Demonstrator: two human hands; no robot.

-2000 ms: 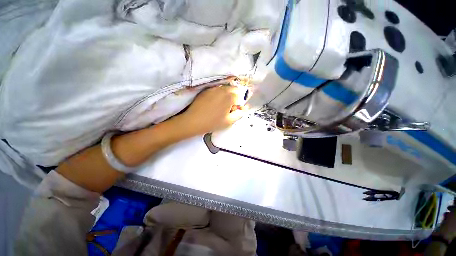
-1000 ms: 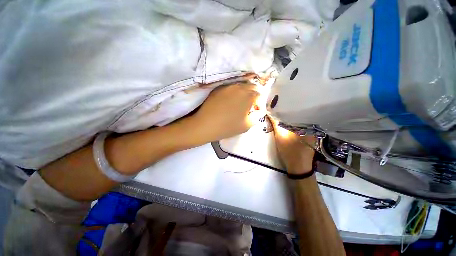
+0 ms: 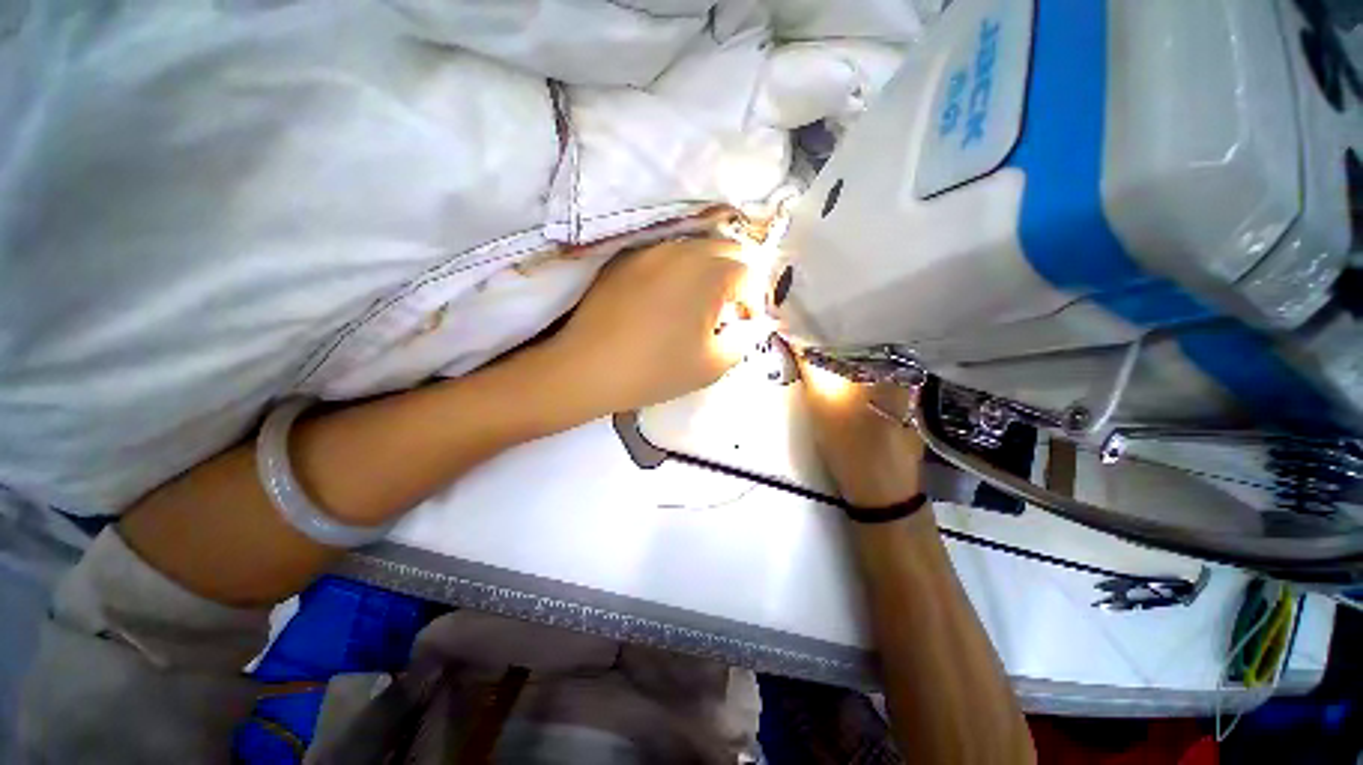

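A bulky white quilted lining [image 3: 284,180] fills the left and top of the view, its curved seam edge running to the lit needle area. My left hand [image 3: 673,314], with a pale bangle on the wrist, is closed on the seam edge at the needle area; its fingertips are lost in glare. My right hand [image 3: 860,434], with a dark band on the wrist, reaches under the head of the sewing machine [image 3: 957,224]. Its fingers are hidden by glare and the machine, so its hold cannot be told. The needle and presser foot are not clear.
Black thread snips [image 3: 1144,592] lie at the right of the white table [image 3: 718,575]. A grey measuring strip [image 3: 598,608] runs along the front edge. A dark flat object and a small brown piece [image 3: 1061,466] are partly behind the machine. A blue bin [image 3: 351,635] is below.
My right hand has come into view from below and reached under the machine head. The camera view has shifted and the machine head now looks larger. My left hand stays at the seam.
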